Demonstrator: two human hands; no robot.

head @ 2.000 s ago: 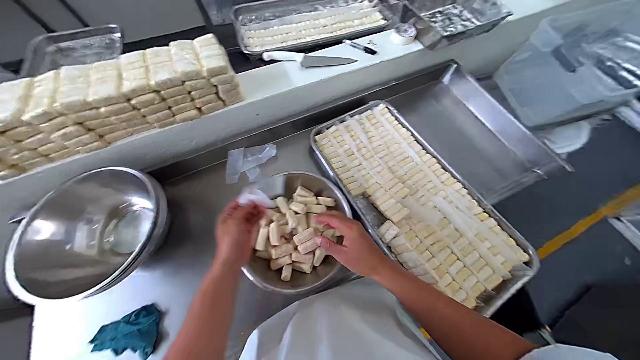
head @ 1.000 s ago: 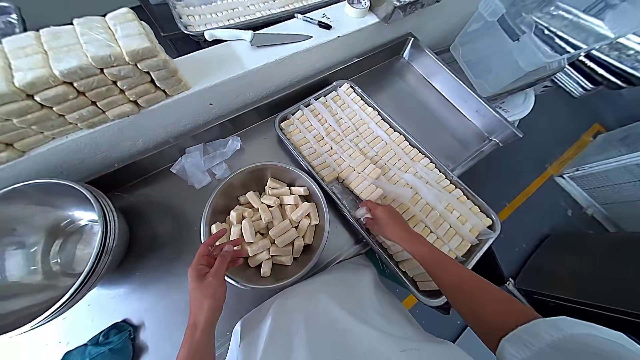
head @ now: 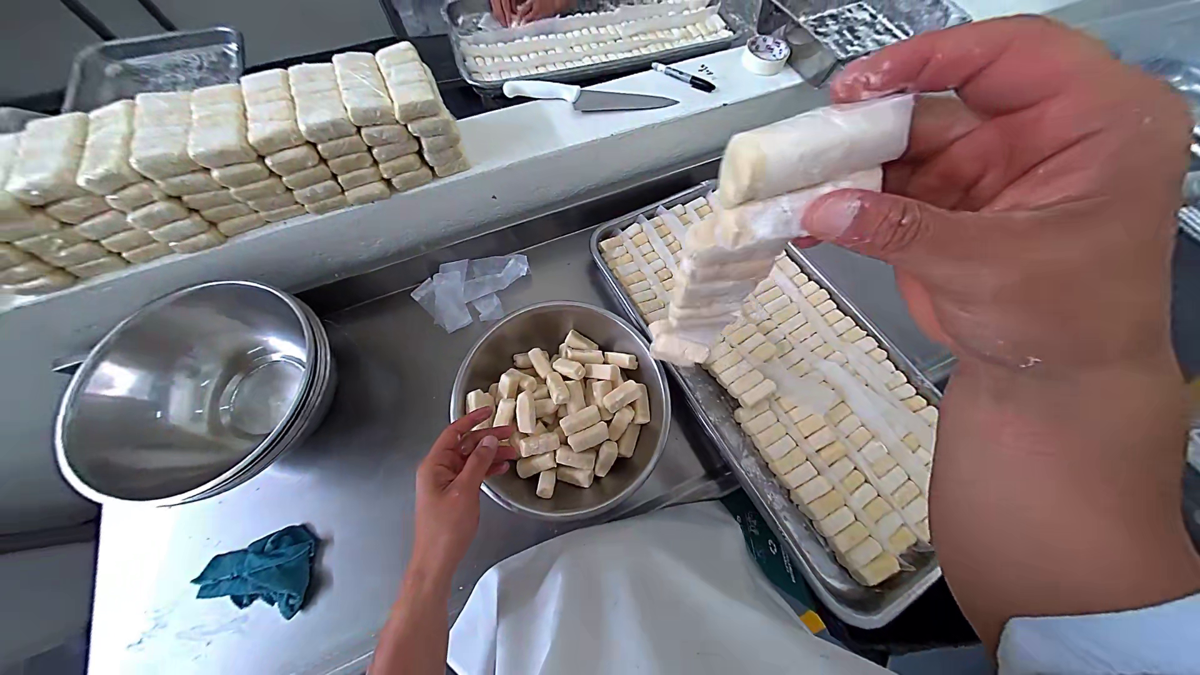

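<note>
Raised close to the camera, my right hand (head: 1022, 187) pinches a strip of clear film with a row of pale dough sticks (head: 741, 244) hanging along it. Below it lies a metal sheet tray (head: 806, 553) filled with rows of dough sticks (head: 844, 450) and film strips. My left hand (head: 464, 459) reaches over the rim of a steel bowl (head: 562, 506), its fingertips at the loose dough sticks (head: 577, 403) inside; whether it grips one I cannot tell. Scraps of clear film (head: 469, 286) lie behind the bowl.
Nested steel bowls (head: 197, 394) and a teal cloth (head: 262, 567) are on the left. The ledge behind holds stacked dough blocks (head: 272, 112), a knife (head: 591, 97), a marker (head: 684, 77) and a tape roll (head: 766, 54). Beyond it, another person's hands (head: 530, 9) are over a tray (head: 600, 70).
My right hand has risen from the sheet tray toward the camera, now with a film strip of dough sticks. My left hand remains at the bowl's left side.
</note>
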